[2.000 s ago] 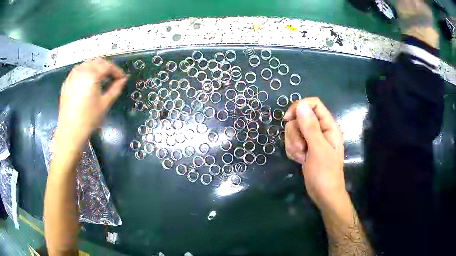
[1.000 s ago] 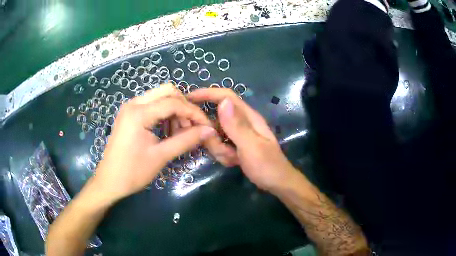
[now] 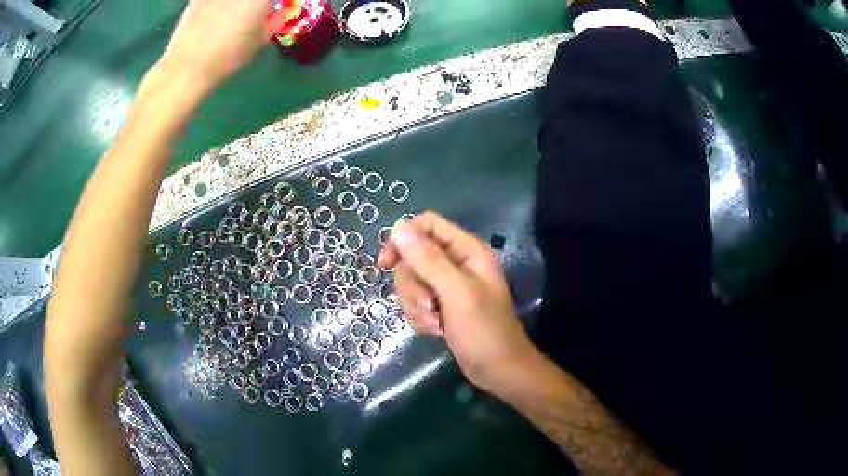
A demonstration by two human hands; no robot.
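Many thin silvery metal rings (image 3: 284,270) lie in a flat spread on the dark green surface in front of me. My left hand (image 3: 218,37) reaches over the white rail to the conveyor, its fingers beside a red-lit round electronic unit (image 3: 305,30); the top edge cuts off part of the hand, and its grip is unclear. A black-rimmed disc with a white face (image 3: 374,19) lies just right of the unit. My right hand (image 3: 451,288) is curled over the right edge of the rings, thumb against the fingers; whether rings are inside is hidden.
The speckled white rail (image 3: 307,130) runs between the rings and the green conveyor (image 3: 483,19). A co-worker's dark sleeve (image 3: 628,167) with a white-striped cuff reaches across at right. A clear plastic bag of parts (image 3: 153,432) lies at lower left, partly behind my left forearm.
My hands were together over the rings and have parted. My left hand moved up and left to the conveyor; my right stayed near the rings. The unit and disc have come into view.
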